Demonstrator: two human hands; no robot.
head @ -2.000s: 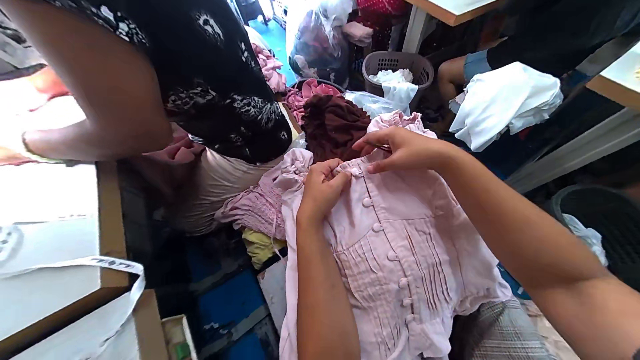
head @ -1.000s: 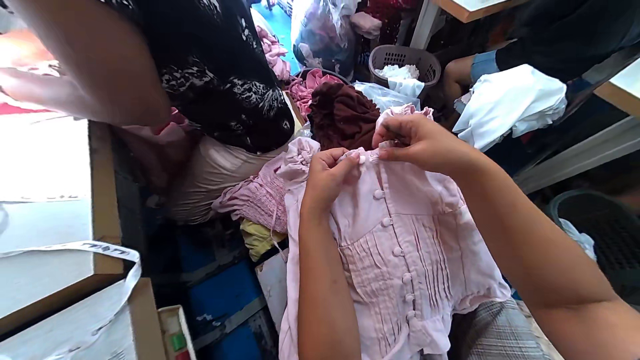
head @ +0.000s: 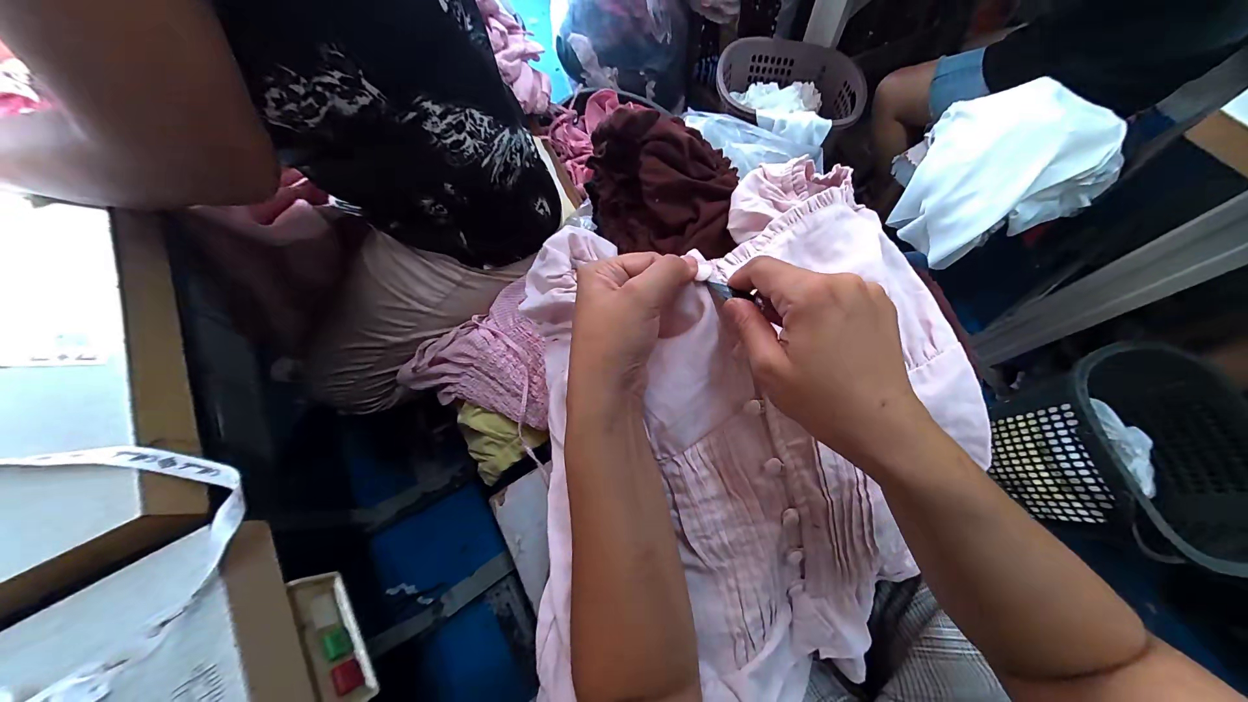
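Observation:
A pale pink blouse (head: 721, 429) with pleats, a ruffled neckline and several covered buttons down its front is spread over my lap. My left hand (head: 639, 292) pinches the neckline edge at a top button. Close to its right, my right hand (head: 819, 341) holds a small dark tool with a bluish-gray blade (head: 720, 290), probably small snips, its tip near that button. Most of the tool is hidden by my fingers.
Beside me on the left is a person in a black patterned top (head: 429, 127). A dark maroon garment (head: 658, 180) lies beyond the blouse. A brown basket (head: 792, 63), a black basket (head: 1092, 439) and white cloth (head: 1014, 166) are around. A white table (head: 68, 409) stands at left.
My right hand now has a small dark tool between its fingers and is turned downward; earlier it pinched the neckline. The blouse's right shoulder has spread out. The left hand keeps hold of the neckline.

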